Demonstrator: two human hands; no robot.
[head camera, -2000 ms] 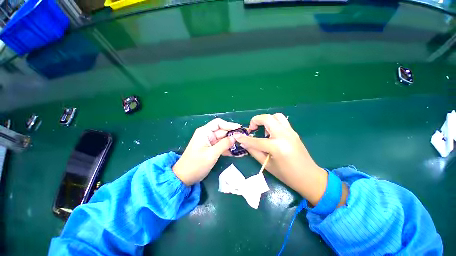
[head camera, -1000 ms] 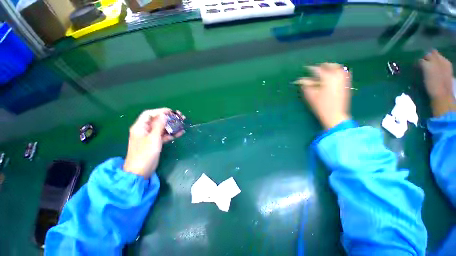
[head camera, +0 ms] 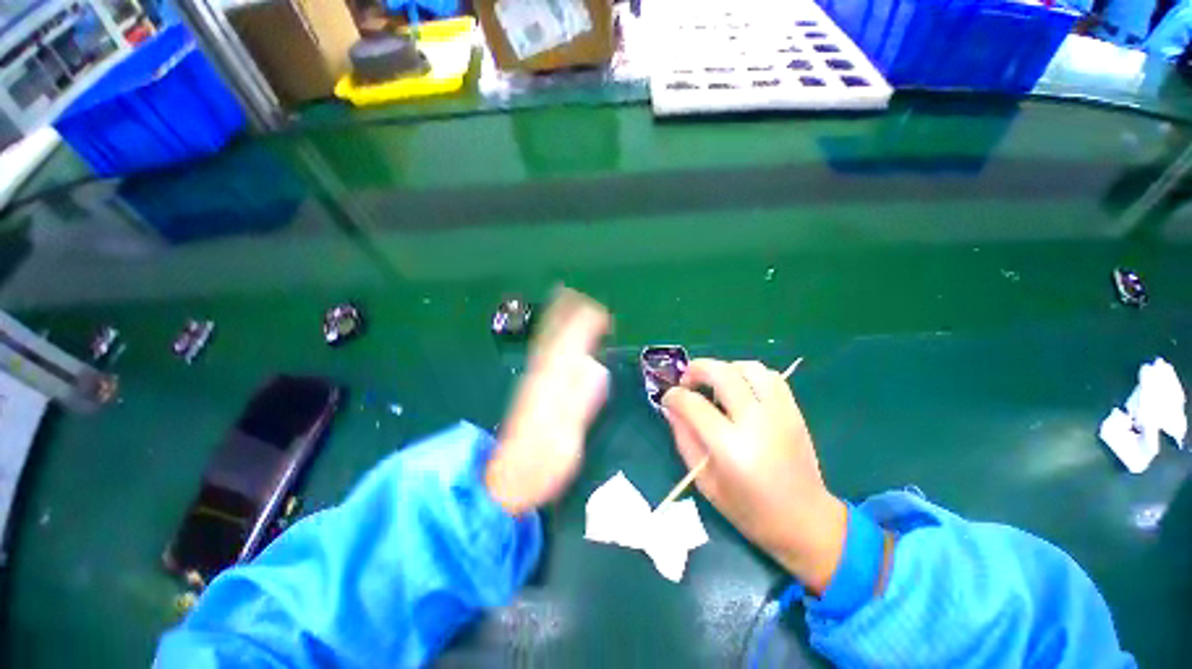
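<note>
My right hand [head camera: 758, 457] holds a small dark watch case [head camera: 664, 371] with a shiny rim between thumb and fingers. A thin wooden stick [head camera: 680, 486] runs through the same hand, its upper end showing above the knuckles. My left hand [head camera: 549, 412] is blurred, left of the case and apart from it; I see nothing held in it, though its fingertips are unclear. Another watch case [head camera: 511, 316] lies on the green surface just beyond my left hand. A folded white wipe [head camera: 647, 525] lies in front of my hands.
A black phone [head camera: 255, 477] lies at left. More cases [head camera: 343, 323] lie along the left, one [head camera: 1129, 288] at far right near crumpled white wipes [head camera: 1148, 416]. At the far edge are a white parts tray [head camera: 771, 99], blue bins [head camera: 154, 105], a yellow tray [head camera: 408, 86] and a cardboard box [head camera: 546, 33].
My right hand has come back from the far right with a case. The case from my left hand now appears to lie on the green surface. The other person's arm at right is gone.
</note>
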